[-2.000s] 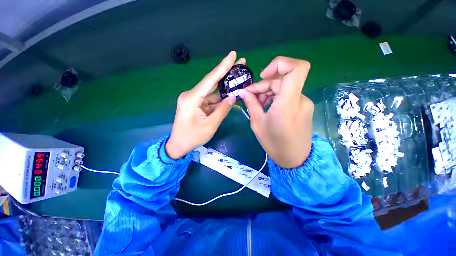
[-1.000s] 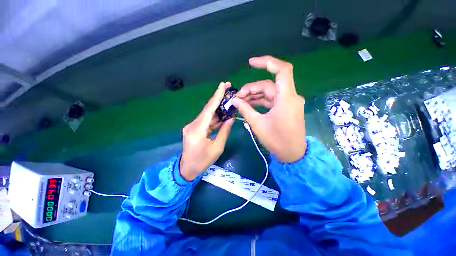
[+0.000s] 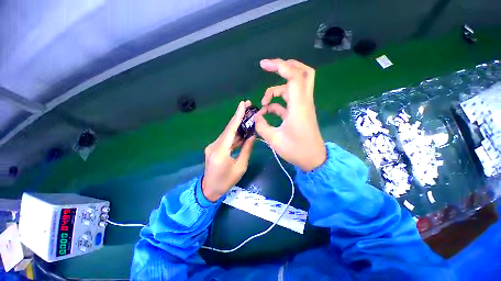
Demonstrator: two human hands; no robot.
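Note:
My left hand (image 3: 225,156) holds a round black device housing (image 3: 248,122) by its rim, tilted, between thumb and fingers. A small white piece shows on its open side. My right hand (image 3: 294,118) is at the housing's right side, thumb and index fingertip together at the white piece; whether they grip it is hidden. A thin white cable (image 3: 292,189) runs from the housing area down to the bench. A white liner strip with blue print (image 3: 266,208) lies on the bench below my hands.
A power supply (image 3: 63,228) with red and green digits stands at the left. A clear blister tray (image 3: 393,151) with heaps of white pieces is at the right, a white stack (image 3: 486,129) beyond it. Several black units and a small white square (image 3: 384,61) lie on the green surface ahead.
The view has shifted, so the power supply sits further right. The housing is turned more edge-on. My right fingers have stayed at the housing, with the index finger now raised less over it.

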